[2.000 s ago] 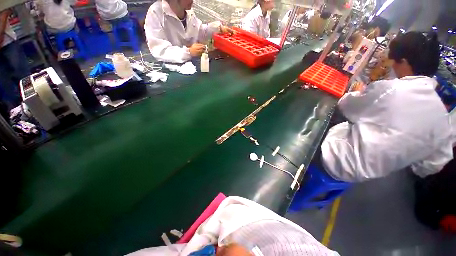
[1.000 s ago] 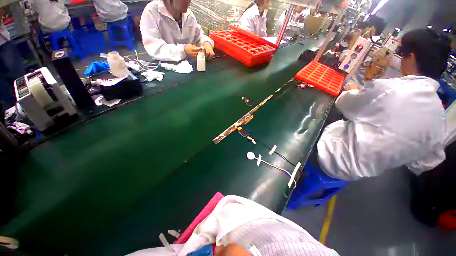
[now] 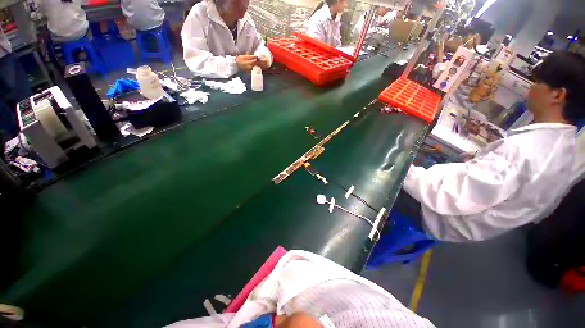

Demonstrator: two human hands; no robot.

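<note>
A small dark part with an orange tail (image 3: 314,172) lies on the dark-green belt (image 3: 160,192), beside a long yellow-brown taped strip (image 3: 294,168). A tiny dark red part (image 3: 312,131) lies beyond it. A strip of skin beside a blue wrist band (image 3: 260,321) shows at the bottom edge; it seems to be my left hand or wrist (image 3: 294,321), cut off by the picture's edge. Its fingers are not visible. My right hand is not in view. A white sleeve (image 3: 340,288) covers the belt's near edge.
A pink sheet (image 3: 260,278) lies at the near edge. A white disc (image 3: 321,199) with a taped cord is at the right. Red trays (image 3: 410,99) stand farther along. A person (image 3: 494,179) sits at the right, another (image 3: 218,45) opposite. A white-grey machine (image 3: 54,125) stands left.
The person at the right has leaned back from the red tray, lower and farther right. The hands of the person opposite have come together behind the white bottle. The small parts have barely shifted.
</note>
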